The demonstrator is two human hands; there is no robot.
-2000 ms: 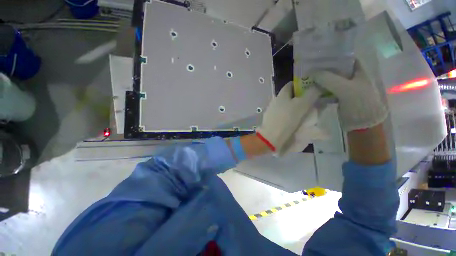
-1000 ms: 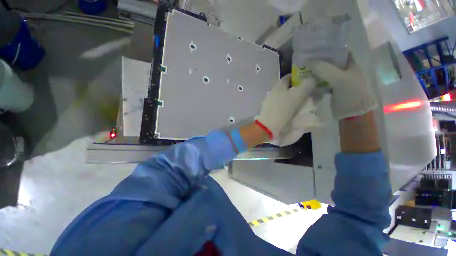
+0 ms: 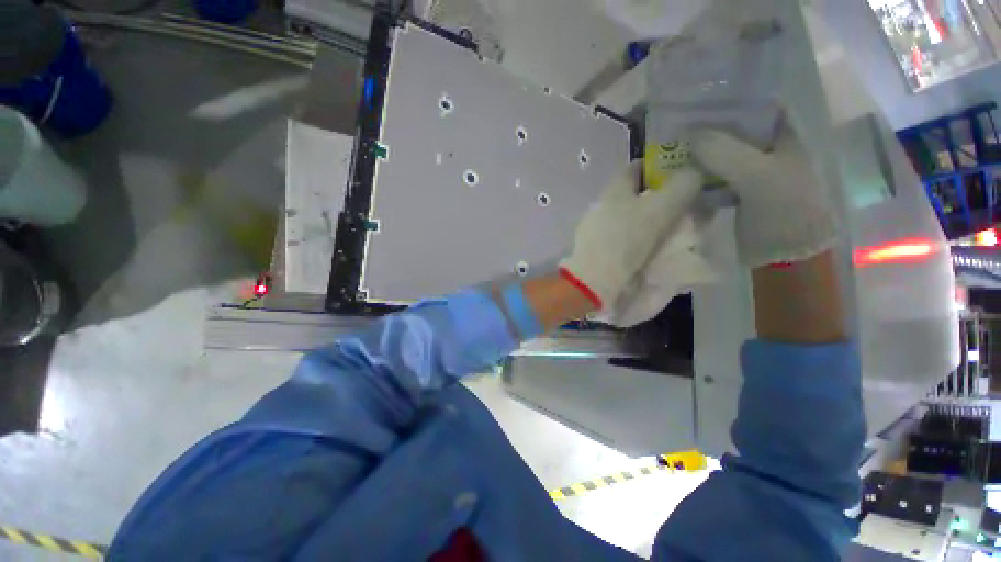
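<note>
A translucent grey pouch (image 3: 711, 93) is held upright at upper right, with a yellow label (image 3: 665, 160) at its lower edge. My left hand (image 3: 634, 236), in an off-white knitted glove with a red cuff edge, grips the label side. My right hand (image 3: 777, 200), gloved alike, holds the pouch's lower right. A loose white bunched cloth or glove (image 3: 672, 277) hangs below my left hand; what it is I cannot tell for sure. The hidden fingertips lie behind or over the pouch's lower edge.
A perforated grey plate (image 3: 483, 203) lies in a black frame on the machine bed, left of my hands. The light-grey machine (image 3: 900, 296) with a red light is at right. Blue bucket (image 3: 75, 93) and pale bucket (image 3: 38, 176) stand at far left. Yellow-black tape (image 3: 602, 481) crosses the floor.
The view has shifted, so the plate shows farther right and partly behind my left arm. Both hands keep hold of the pouch in nearly the same pose.
</note>
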